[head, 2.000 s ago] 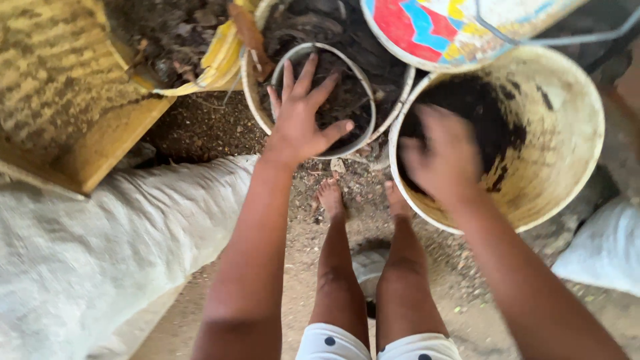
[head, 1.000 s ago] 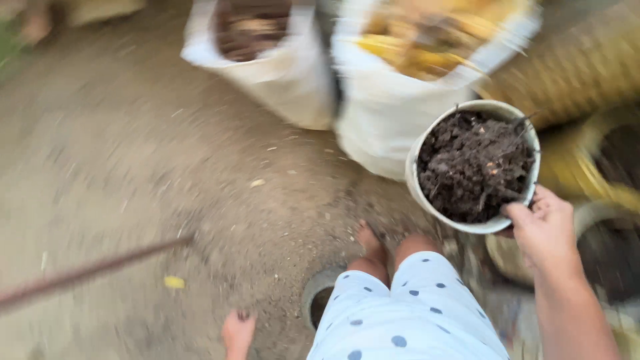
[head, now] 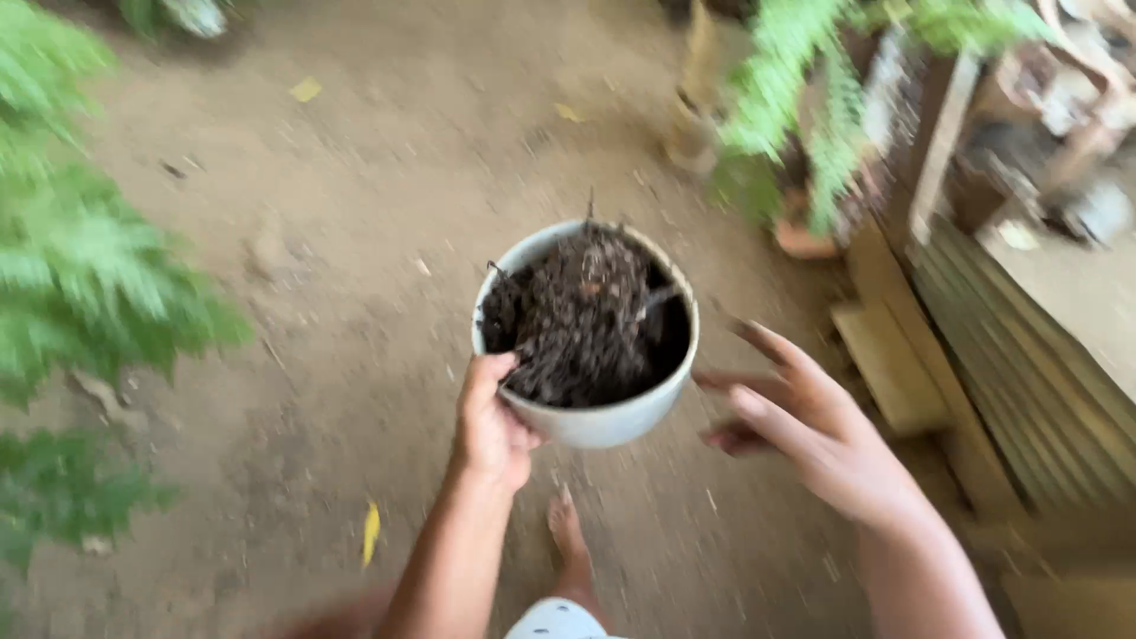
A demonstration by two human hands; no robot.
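Note:
A round whitish pot (head: 612, 422) is held over the dirt ground, filled with dark, clumpy soil and plant matter (head: 590, 311). My left hand (head: 493, 422) grips the pot's lower left rim, thumb over the edge and fingers beneath. To the right of the pot, my right hand (head: 790, 417) has its fingers spread toward the wall; it holds nothing, and whether a fingertip touches the pot is unclear from the blur.
Green fern fronds (head: 115, 293) reach in from the left, and another fern (head: 799, 98) hangs at the upper right. Along the right lie a wooden board (head: 892, 368) and a corrugated sheet (head: 1029, 373). Yellow leaves lie on the dirt ground (head: 355, 222).
One second ago my right hand held the soil-filled pot; now my left hand grips it and my right hand is off its rim. The view has moved to ground between ferns.

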